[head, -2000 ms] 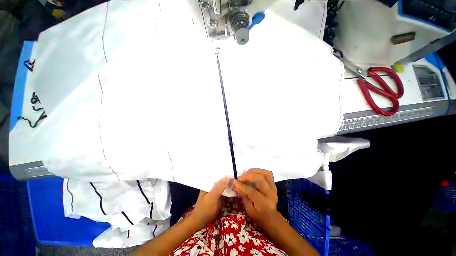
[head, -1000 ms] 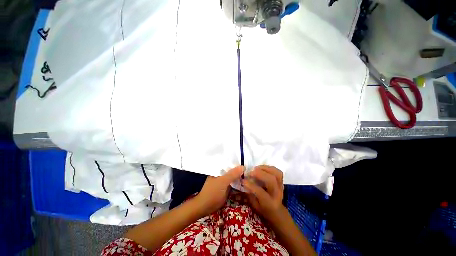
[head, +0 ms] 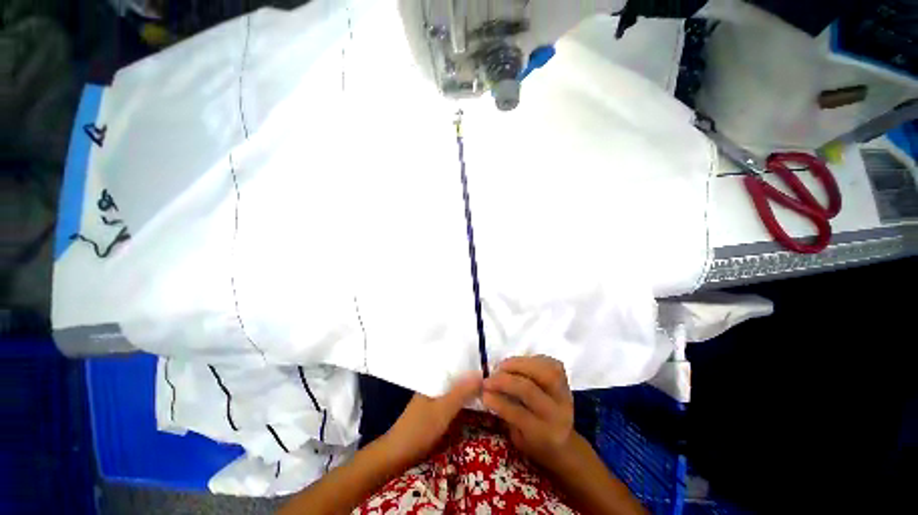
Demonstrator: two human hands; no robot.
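Note:
A white fabric panel (head: pixel 584 211) is spread over the machine table, its front edge hanging toward me. A black cord (head: pixel 471 251) lies in a nearly straight line on it, from below the presser foot (head: pixel 460 119) to my fingers. My left hand (head: pixel 438 412) pinches the fabric's front edge at the cord's near end. My right hand (head: pixel 531 400) touches it there too, fingers curled over the cord and fabric. The fingertips of both hands meet; the cord's end is hidden by them. The sewing machine head (head: pixel 473 45) is above the far end.
Red-handled scissors (head: pixel 795 201) lie at the right, near the measuring scale (head: pixel 805 259). Curly black cord scraps (head: pixel 105 241) lie at the left table edge. White panels with black lines (head: pixel 252 402) hang over a blue bin (head: pixel 121 422). Black cloth is beside the machine.
The camera view has shifted between frames. Both hands stay at the fabric's front edge, with small finger changes. The cord still runs straight from the machine to the fingers.

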